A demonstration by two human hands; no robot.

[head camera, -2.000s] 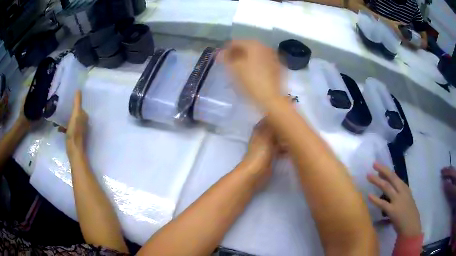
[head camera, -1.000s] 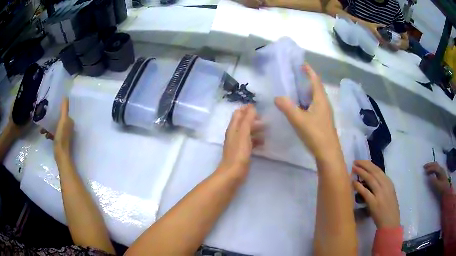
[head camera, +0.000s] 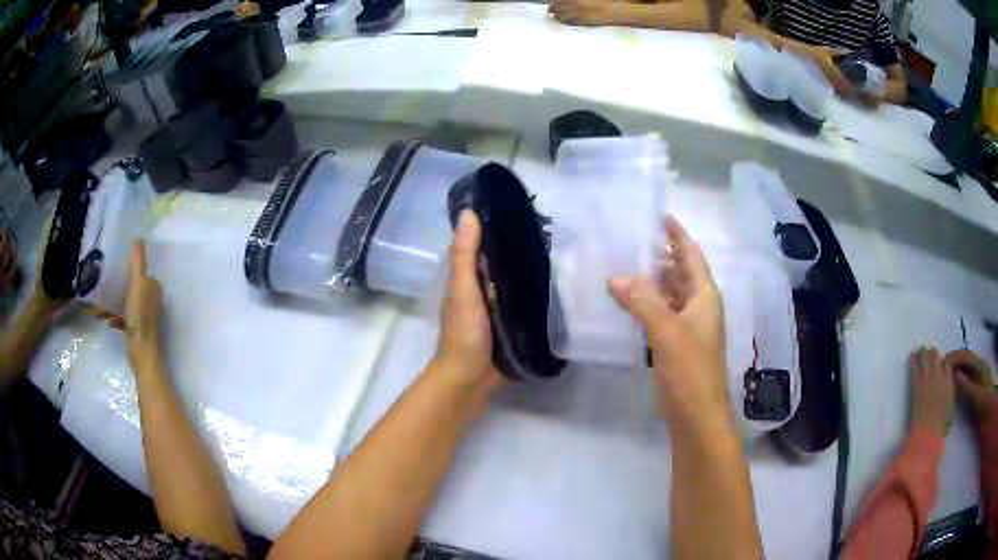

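A translucent tank [head camera: 607, 252] with a black base [head camera: 512, 273] on its left side is held up above the foam in front of me. My left hand [head camera: 468, 317] grips the black base from its lower left. My right hand [head camera: 681, 312] holds the tank at its right side, thumb on the near face. A few dark small parts show just behind the base, mostly hidden by it.
Two tanks with black bands [head camera: 421, 219] lie left. Tanks with small fans [head camera: 766, 392] and black bases lie right. A black cup [head camera: 583, 129] stands beyond; grey cups [head camera: 266, 140] are far left. Other people's hands [head camera: 140, 301] are at left, right and back.
My right hand has brought the tank lower and nearer. My left hand, empty before, now holds its black base. The neighbour's hand at right has moved off the fan tank.
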